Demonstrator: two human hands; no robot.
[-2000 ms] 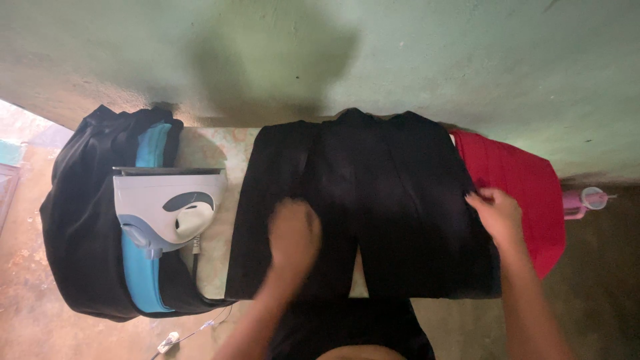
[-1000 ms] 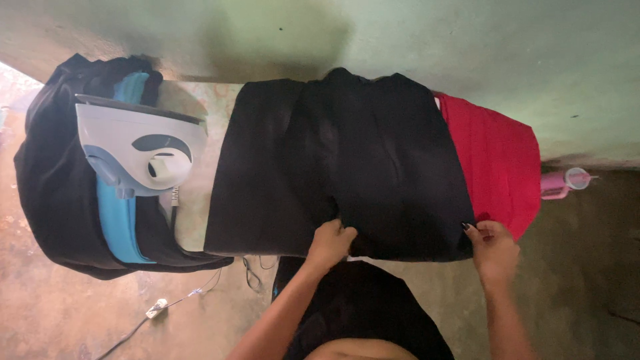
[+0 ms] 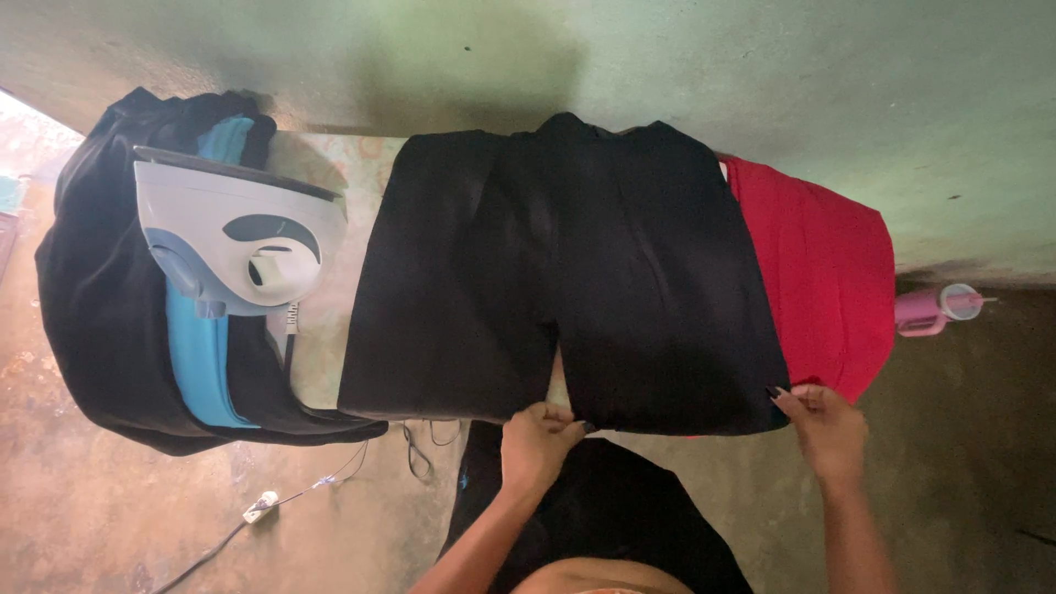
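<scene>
Black shorts [image 3: 462, 272] lie spread across an ironing board [image 3: 318, 363] with a pale patterned cover, their legs toward me. My left hand [image 3: 540, 441] pinches the near hem at the inner edge of the right-hand leg, beside the gap between the legs. The outer corner of that same hem is between the fingers of my right hand [image 3: 825, 429]. Red fabric [image 3: 817, 272] lies at the board's right end, partly under the shorts. A white and blue-grey steam iron [image 3: 198, 214] rests to the left, its dark soleplate facing the wall.
Black garments [image 3: 107, 289] with a light blue strip [image 3: 202, 363] drape over the board's left end. Behind the board rises a green wall [image 3: 742, 74]. A pink tumbler [image 3: 920, 313] with a straw stands past the right end. A cord with a white connector [image 3: 261, 506] lies on the floor.
Two seconds ago my left hand was over the left-hand leg of the shorts; it now grips the near hem. My right hand has moved from the outer side down to the hem corner.
</scene>
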